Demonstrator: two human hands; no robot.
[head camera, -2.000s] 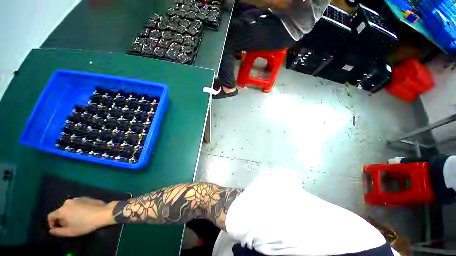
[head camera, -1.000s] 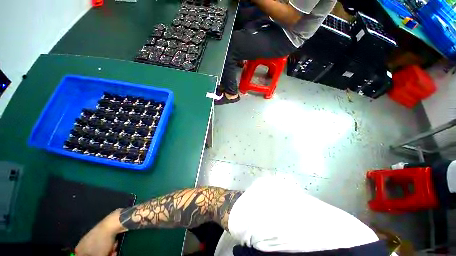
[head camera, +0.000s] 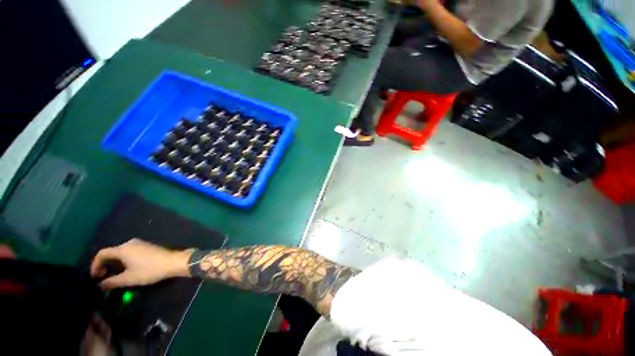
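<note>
My right hand (head camera: 138, 263) reaches in from the right over the black mat (head camera: 157, 222). Its fingers are curled beside the edge of the black test box (head camera: 42, 306); whether they pinch something dark cannot be told. A small green light (head camera: 127, 297) glows below the hand. A blurred, skin-coloured patch at the bottom left looks like part of my left hand (head camera: 96, 341), mostly hidden by the dark box. A small shiny-edged part (head camera: 159, 328) lies on the mat near it. The blue plastic bin (head camera: 202, 182) holds dark modules (head camera: 223, 149) in rows, with its left end bare.
A pale keyboard (head camera: 45, 198) lies behind the mat, with a black monitor (head camera: 35, 62) at upper left. Filled black trays (head camera: 320, 45) sit on the far bench (head camera: 209, 28). A seated person (head camera: 452, 42), red stools (head camera: 418, 115) and stacked black crates (head camera: 529, 104) stand beyond.
The view has swung, shifting the bin right and bringing the monitor and dark box into view. My right hand has moved from the mat's lower edge up beside the box.
</note>
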